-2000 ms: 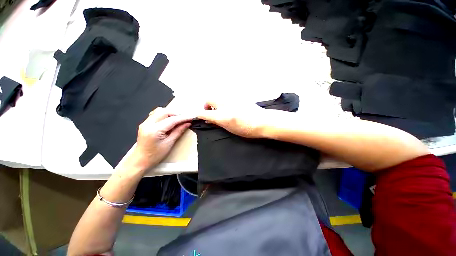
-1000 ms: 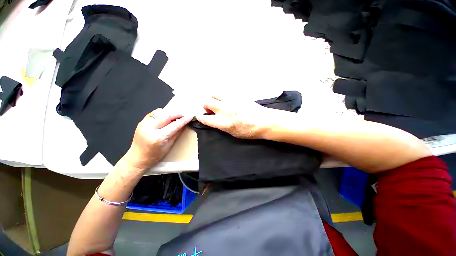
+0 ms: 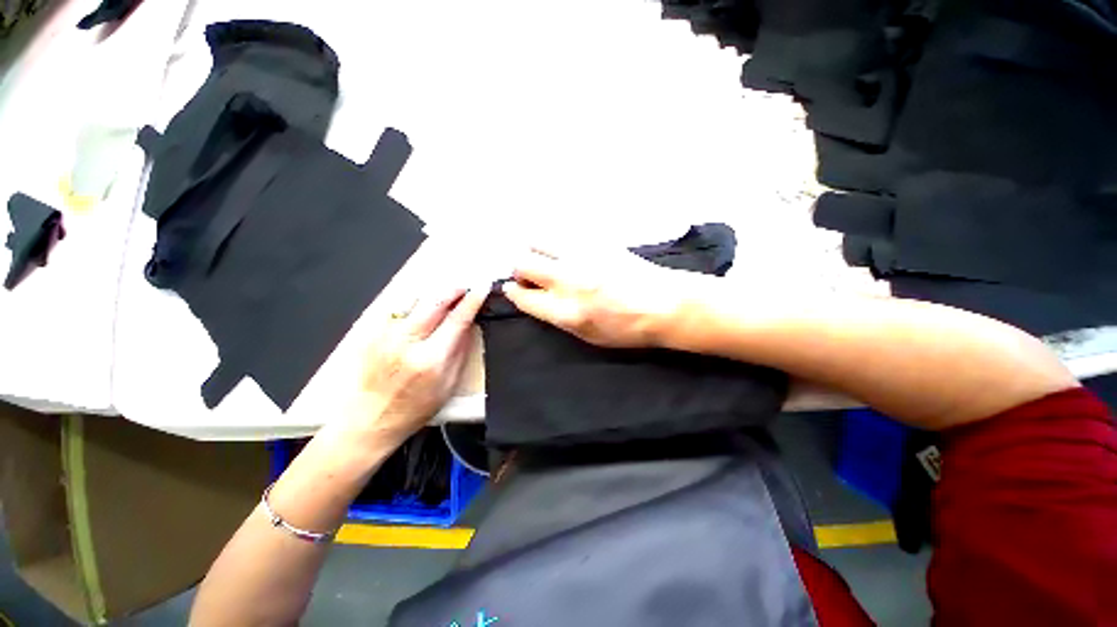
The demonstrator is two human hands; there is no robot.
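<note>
A black panel (image 3: 625, 390) lies over the table's front edge and hangs down onto the grey apron (image 3: 637, 527). My left hand (image 3: 423, 361) has its fingertips at the panel's upper left corner. My right hand (image 3: 588, 300) pinches the same corner from the right, and its forearm lies across the panel's top edge. A small folded black part (image 3: 698, 249) shows beyond the right forearm; whether it joins the panel is hidden.
A loose black pile (image 3: 276, 233) lies on the white table (image 3: 551, 123) at left. A large overlapping black stack (image 3: 980, 159) lies at right. A small black piece (image 3: 31, 235) is at far left. Below are a blue crate (image 3: 423, 505) with black pieces and a brown box (image 3: 172, 514).
My left hand and forearm have shifted right, with the fingers now straighter at the corner. My right fingers have moved slightly right. The panel stays in nearly the same place.
</note>
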